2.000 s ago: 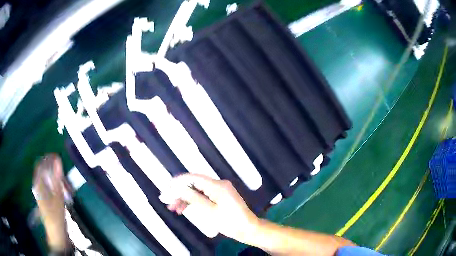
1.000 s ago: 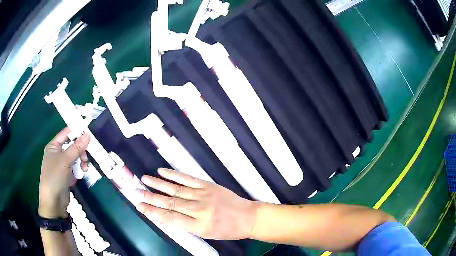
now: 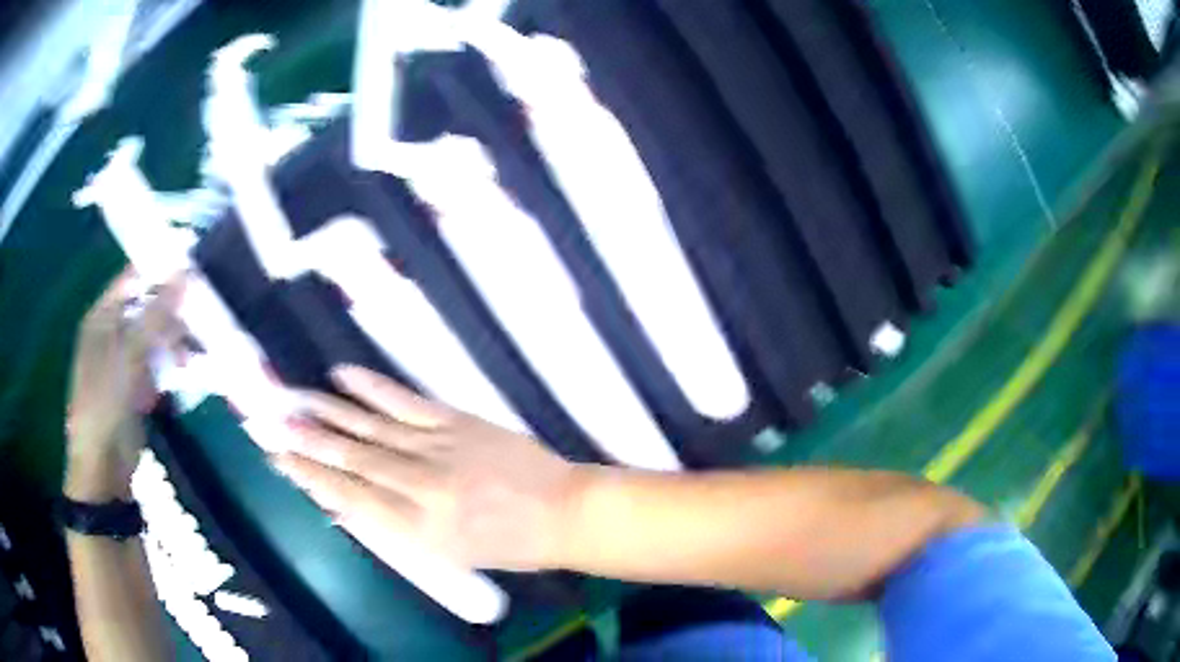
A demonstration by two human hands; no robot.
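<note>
Several long white parts lie side by side in the grooves of the slotted black tray (image 3: 828,194); one long white part (image 3: 621,246) is in full view. The leftmost long white part (image 3: 427,565) lies at the tray's left edge. My right hand (image 3: 434,479) lies flat across it, fingers extended. My left hand (image 3: 123,356) is at its upper end near the bent end arm (image 3: 130,213), fingers closed around that area; a small white shape shows beside the fingertips, too blurred to name. The frame is blurred.
A narrow small-parts tray with white rows (image 3: 181,556) lies at the lower left. A blue crate (image 3: 1149,401) stands on the floor at the right, near yellow lane lines. Pale metal framing is at the upper left. Another dark tray is cut off at the upper right.
My left hand has come from the left onto the leftmost part's upper end. My right hand has moved left, now flat on that part. The whole view has shifted.
</note>
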